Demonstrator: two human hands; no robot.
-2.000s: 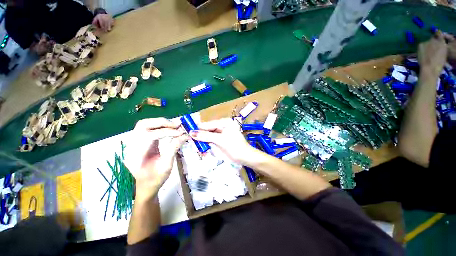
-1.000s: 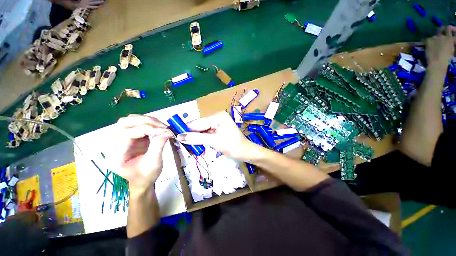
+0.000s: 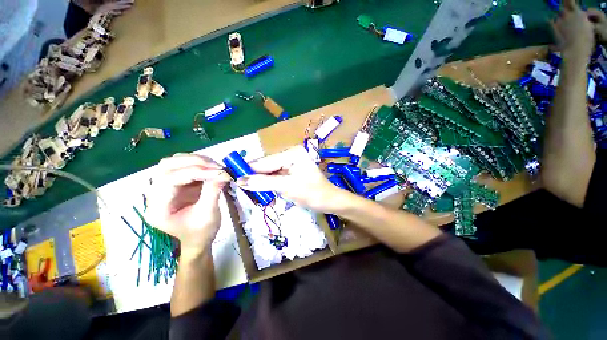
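A blue battery pack is held between my two hands above the open carton. My right hand grips it with thumb and fingers from the right. My left hand has its fingertips at the pack's left side; whether they pinch the pack or something small on it is hard to tell. Thin red leads run down from the pack's lower end to a small circuit board, over the white pieces in the carton.
Battery packs and green PCB strips lie to the right. Green rails lie on the white board at left. Behind runs the green belt with tan housings. A grey post and another person's arm stand at right.
The pack has tilted slightly and sits lower left than at first, and its leads and small board have come into view. Items on the belt have shifted left. The other person's arm has moved.
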